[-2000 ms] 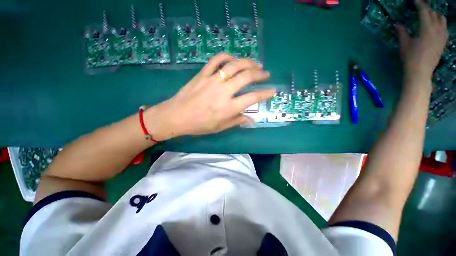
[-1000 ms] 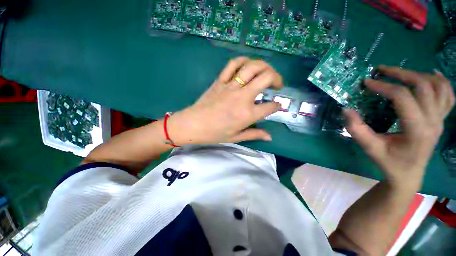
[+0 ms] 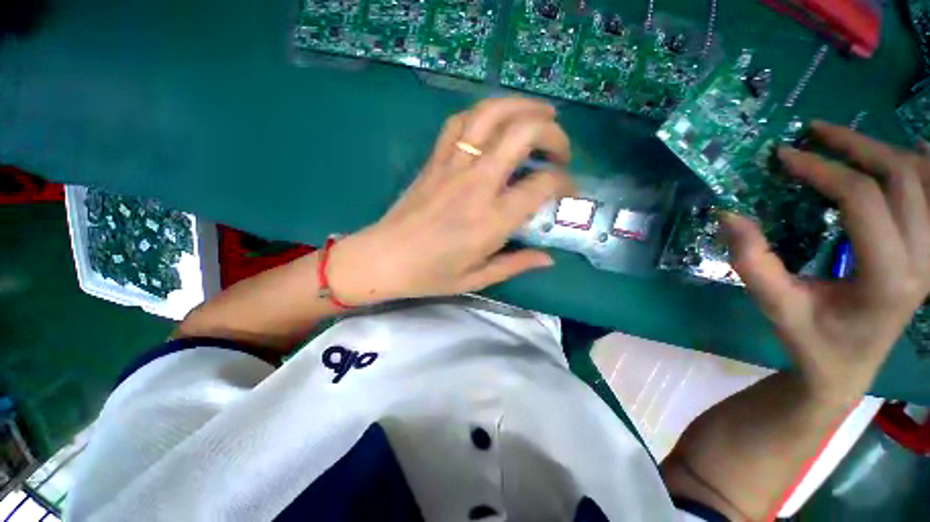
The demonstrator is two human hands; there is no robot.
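A clear plastic holder point(image 3: 604, 237) lies flat on the green bench, with white-faced squares point(image 3: 576, 212) showing in its pockets. My left hand point(image 3: 487, 199) is over the holder's left end, fingers bent down; its fingertips are partly hidden and blurred. My right hand point(image 3: 851, 255) holds a PCB panel point(image 3: 714, 131), tilted, with coil wires at its upper edge, between thumb and fingers. The panel is above the holder's right end. Another green board point(image 3: 704, 243) sits at the holder's right end, partly hidden by my right hand.
Two PCB panels in clear holders point(image 3: 408, 36) lie in a row at the far side. A red stack point(image 3: 836, 20) is at the upper right. A blue handle point(image 3: 842, 260) shows by my right hand. A white bin of small boards point(image 3: 143, 250) stands at the left.
My right hand has come from the boards at the far right with a PCB panel in it, and has lately shifted slightly right. My left hand remains at the holder. The view has turned.
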